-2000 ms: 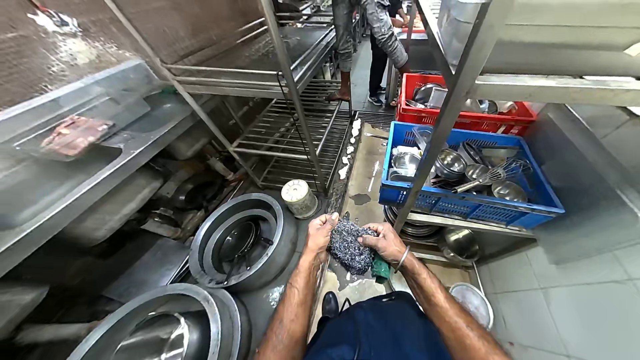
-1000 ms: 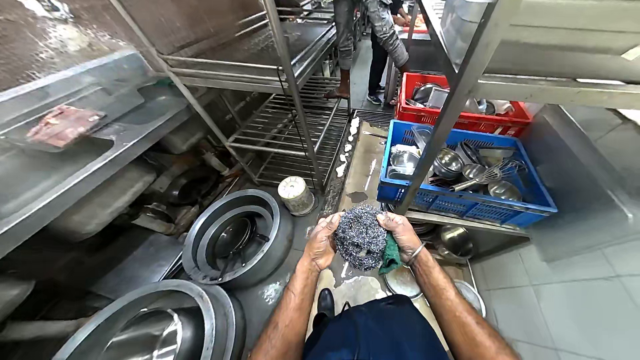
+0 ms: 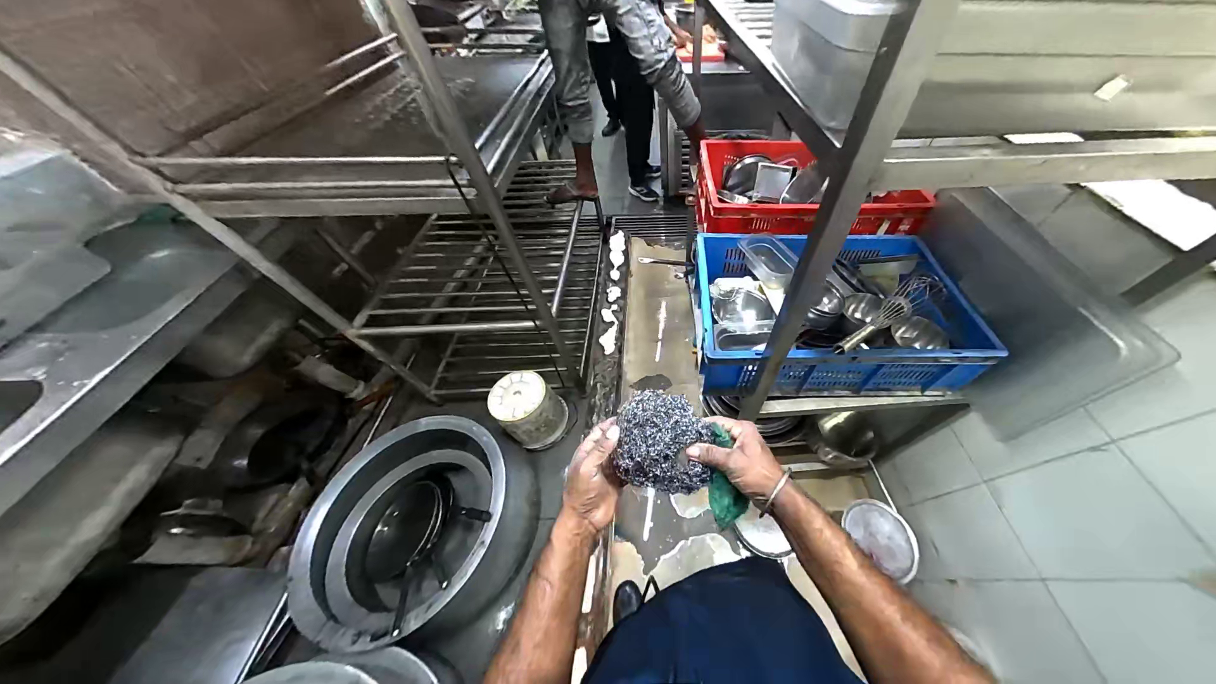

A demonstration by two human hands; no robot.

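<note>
Between my hands is a round, tangled metal scouring pad (image 3: pixel 657 442), grey and shiny. My left hand (image 3: pixel 595 478) grips its left edge, thumb toward the top. My right hand (image 3: pixel 744 460) holds the right edge with the thumb laid on its front, and a green scrub cloth or pad (image 3: pixel 728 499) hangs from under that palm. A metal bangle is on the right wrist. Below and left of my hands stands a large round metal pot (image 3: pixel 309 570) with a smaller vessel and pans inside.
A lidded tub (image 3: pixel 528 410) stands near the pot. At right, a blue crate (image 3: pixel 855 366) of bowls and a whisk sits on a rack, a red crate (image 3: pixel 807 226) of metalware behind. A wire-shelf rack (image 3: pixel 446 328) is at left. Another person (image 3: pixel 570 85) stands on it, one arm toward the red crate.
Two seconds ago the pad looked longer and bunched between my hands; now it is rounder and spread. Both hands have stayed on it.
</note>
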